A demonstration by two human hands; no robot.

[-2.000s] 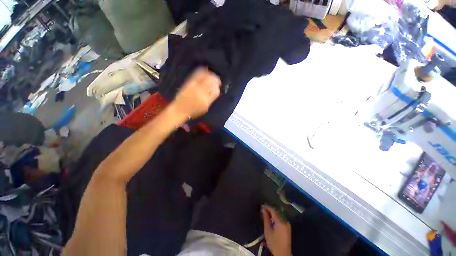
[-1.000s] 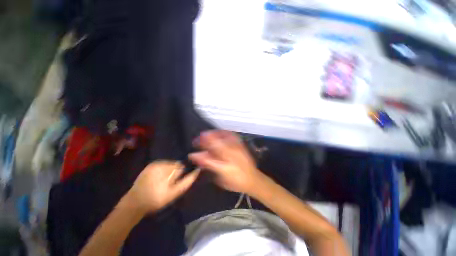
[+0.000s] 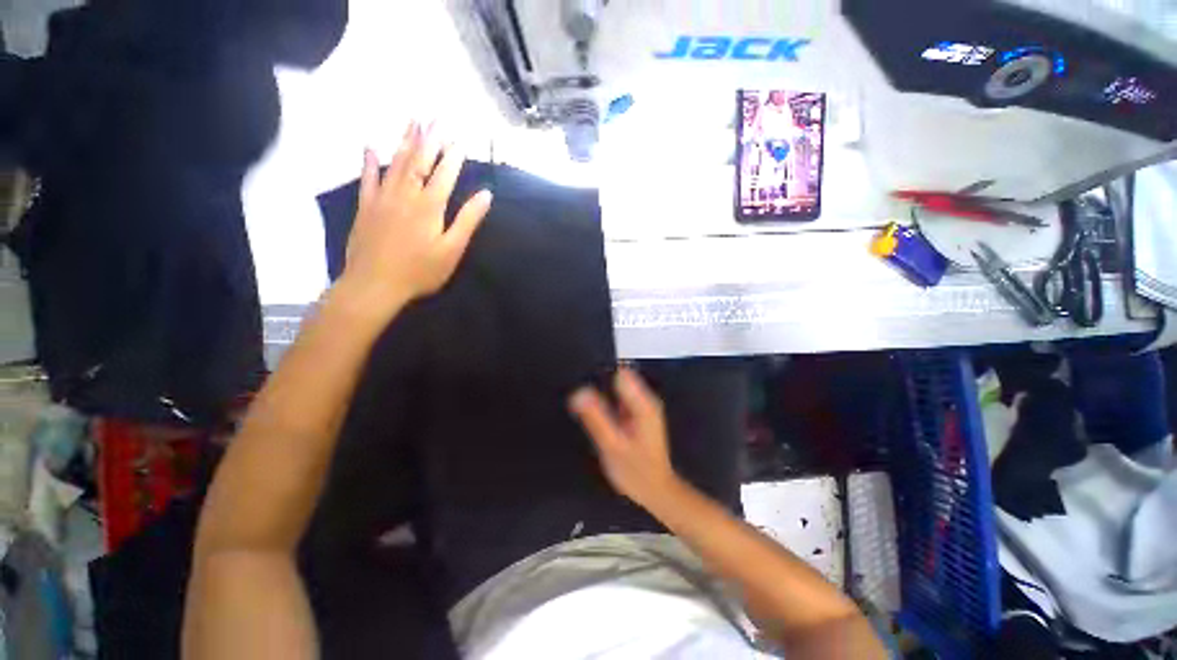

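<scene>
A black garment piece lies on the white table, its far edge just in front of the presser foot area, and drapes over the front edge to my lap. My left hand lies flat on its far left part, fingers spread. My right hand is at its right edge, below the table edge, fingers a little bent; whether it pinches the cloth cannot be told. The needle itself is not clear to see.
A heap of black pieces hangs over the table at left, above a red crate. Right of the foot lie a smartphone, a blue-and-yellow item, a red tool, metal tweezers and scissors. A blue basket stands below.
The view has swung to the machine. My hands, close together near the heap a second ago, are now apart, the left on the cloth by the foot. The black piece now lies before the foot.
</scene>
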